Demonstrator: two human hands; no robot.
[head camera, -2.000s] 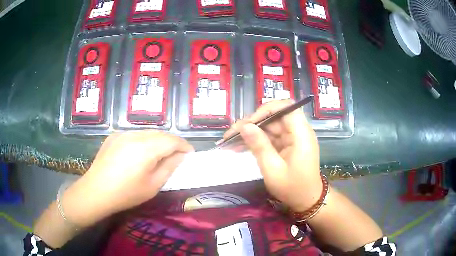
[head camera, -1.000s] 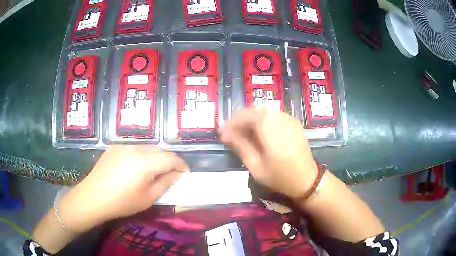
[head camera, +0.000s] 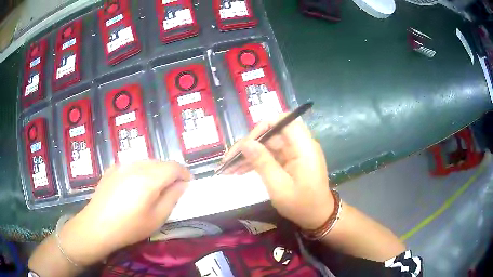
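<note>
My left hand (head camera: 132, 200) pinches the left end of a blank white strip (head camera: 221, 193) near the tray's front edge. My right hand (head camera: 286, 173) holds a thin dark pen-like tool (head camera: 273, 131), perhaps tweezers. Its fine tip is at the strip's upper edge, close to my left fingertips. I cannot tell if anything is on the tip. Behind my hands lies a clear tray (head camera: 154, 65) with two rows of red units (head camera: 194, 112). Each unit has white printed labels and most show a black ring near one end. My hands partly cover the lower ends of some units.
The tray lies on a shiny dark green mat (head camera: 351, 81). A dark flat object (head camera: 322, 9) and a white round base (head camera: 377, 6) are at the top right. A small metal and red item (head camera: 421, 43) lies right. A red object (head camera: 457, 153) is below the bench edge.
The view has turned, so the tray appears farther left and tilted. My right hand, blurred over the tray a second ago, is back at the strip with the tool showing.
</note>
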